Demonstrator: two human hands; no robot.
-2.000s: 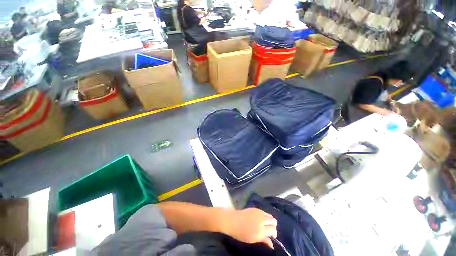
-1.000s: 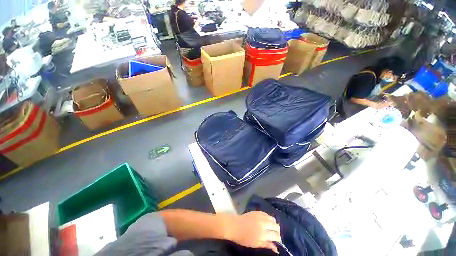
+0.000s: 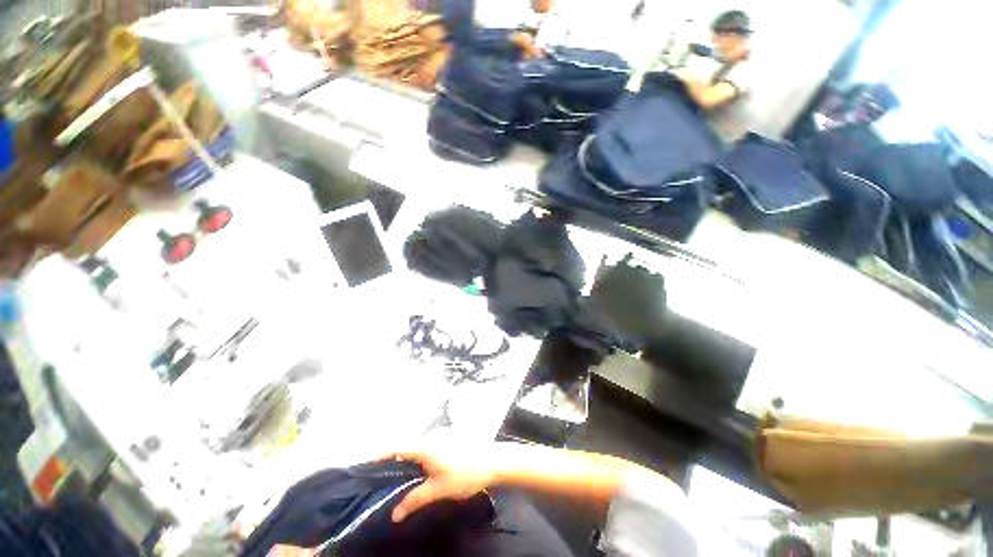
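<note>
A navy backpack body (image 3: 327, 506) with white piping lies at the bottom of the view, at the white machine table's near edge. My right hand (image 3: 446, 481) grips its top edge beside the piping, thumb on one side and fingers on the other. My left hand (image 3: 290, 551) is almost wholly cut off by the bottom edge; only a bit of skin shows by the piping, and its grip cannot be told. The sewing machine area (image 3: 256, 408) beyond the bag is washed out by glare.
Small black strips (image 3: 452, 350) lie tangled on the table. Black padded pieces (image 3: 534, 277) are piled beyond them, beside a tablet (image 3: 357, 244). Navy backpacks (image 3: 653, 141) are stacked farther back, near a person (image 3: 724, 65). A brown carton (image 3: 860, 462) is at right. Thread cones (image 3: 178, 247) stand at left.
The view has swung right, from the floor, green crate and stacked bags to the table's right side. My right hand now shows on the bag; my left hand has nearly left the picture.
</note>
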